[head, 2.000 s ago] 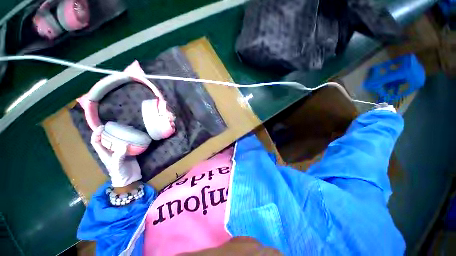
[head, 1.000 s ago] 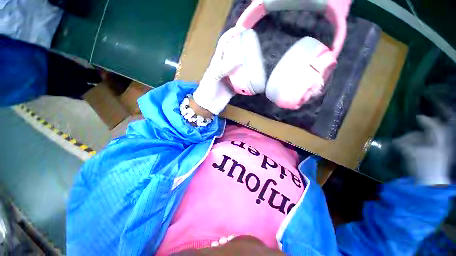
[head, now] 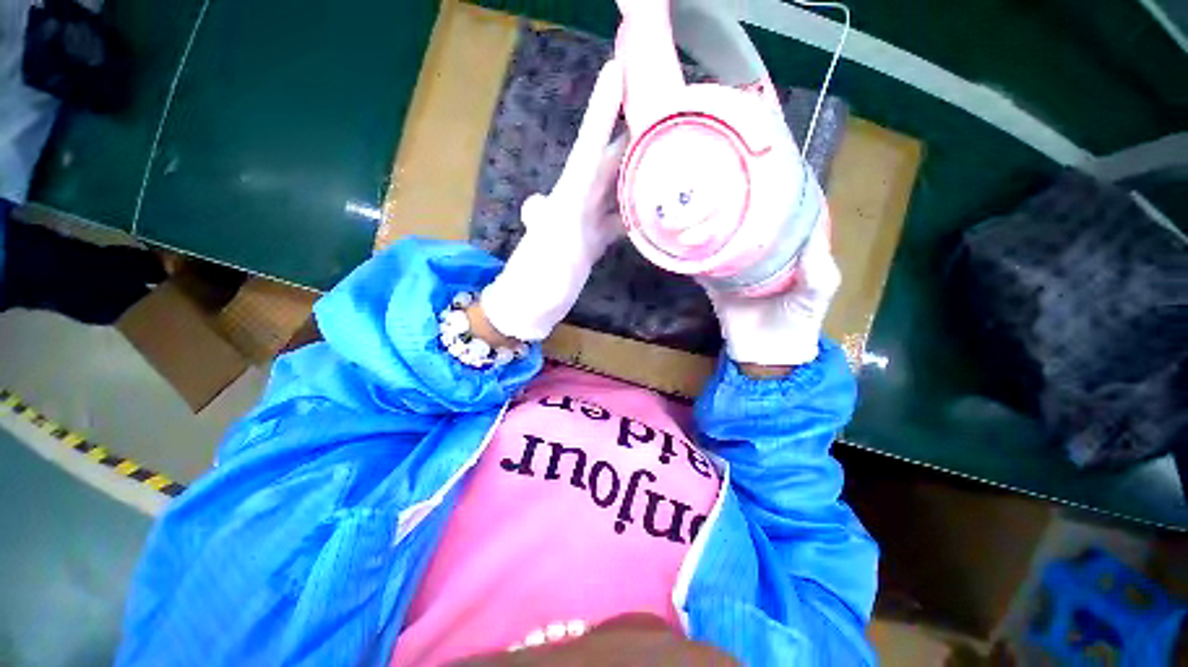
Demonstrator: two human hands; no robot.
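Pink and white headphones (head: 687,193) are lifted above a dark dotted bag (head: 532,98) that lies on a tan cardboard pad (head: 876,209). A round outer earcup face points up toward me; the headband runs up to the top edge, partly cut off. My left hand (head: 560,222), white-gloved, lies along the left side with fingers extended, its grip partly hidden. My right hand (head: 787,306), also gloved, holds the earcup from below and right. A thin white cable (head: 838,65) shows beside the headphones; whether it is plugged in cannot be told.
A dark bag bundle (head: 1075,306) lies on the green bench (head: 293,143) at right. A pale rail (head: 958,91) curves behind the pad. Cardboard (head: 183,345) shows below the bench at left, a blue stool-like object (head: 1107,612) at lower right. Part of another person (head: 33,117) is at far left.
The headphones have been lifted off the bag and turned, one earcup face up. My right hand has come in from the far right and taken hold of them. The view has shifted.
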